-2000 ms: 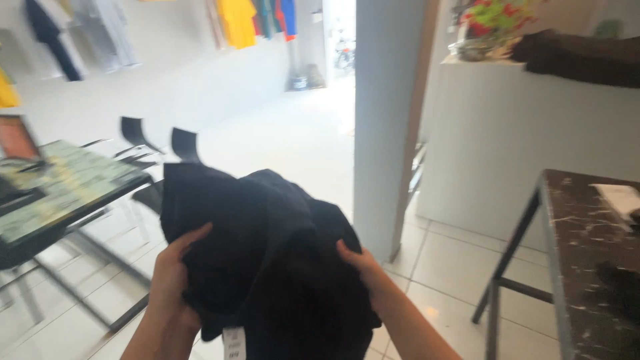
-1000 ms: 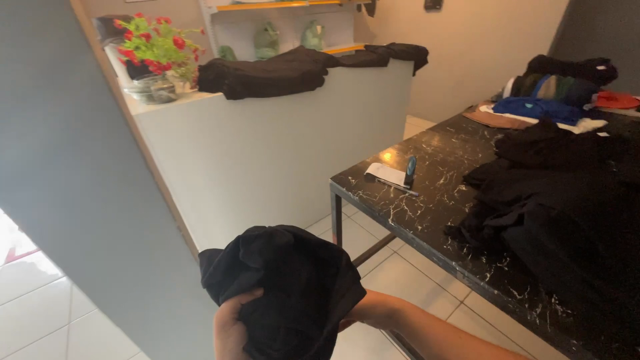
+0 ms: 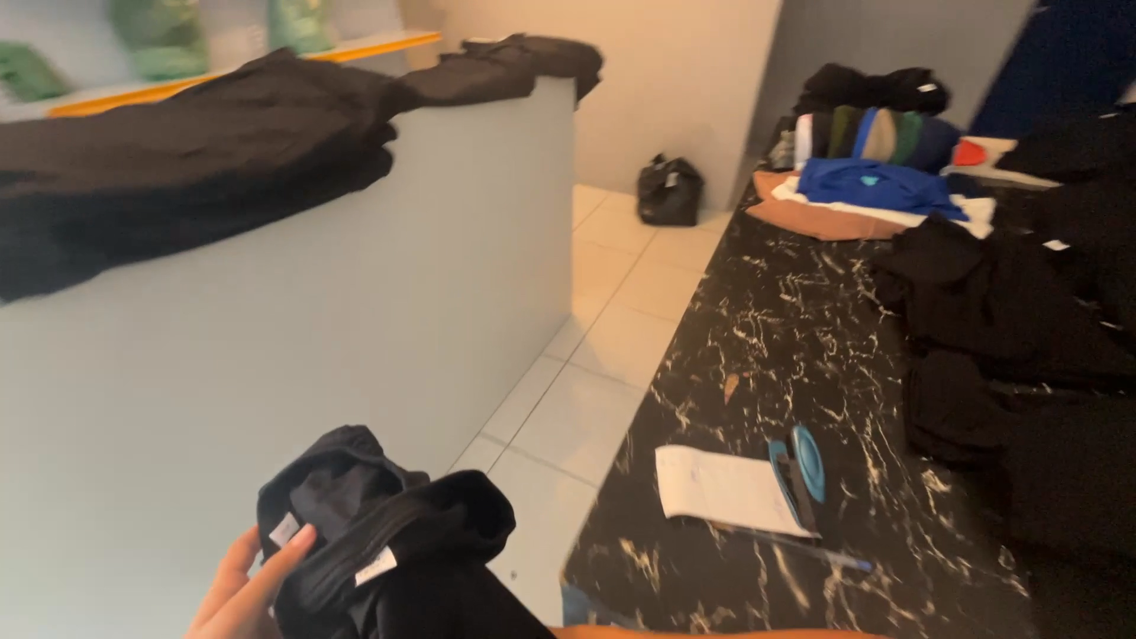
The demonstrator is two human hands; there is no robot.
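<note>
Dark cloth garments (image 3: 444, 524) with white labels, bunched up, are in my left hand (image 3: 253, 577) at the lower left. Its thumb and fingers grip the edge near one label. Only a strip of my right forearm shows along the bottom edge; the hand itself is hidden or below the frame. To the right of the garments stands a black marble-patterned table (image 3: 754, 337). On it lie a white paper pad (image 3: 728, 488), a blue stapler-like tool (image 3: 799, 470) and a pen (image 3: 834, 557).
Black garments (image 3: 994, 302) cover the table's right side. Farther back are a folded blue garment (image 3: 879, 188) and a row of rolled coloured cloths (image 3: 879, 138). A grey counter (image 3: 355, 311) bears dark clothing (image 3: 213, 151) on the left. A black bag (image 3: 670, 191) sits on the tiled floor.
The view has swung right, from the room with hanging shirts to the counter and marble table, which is now closer. My right hand, on the cloth two seconds ago, no longer shows.
</note>
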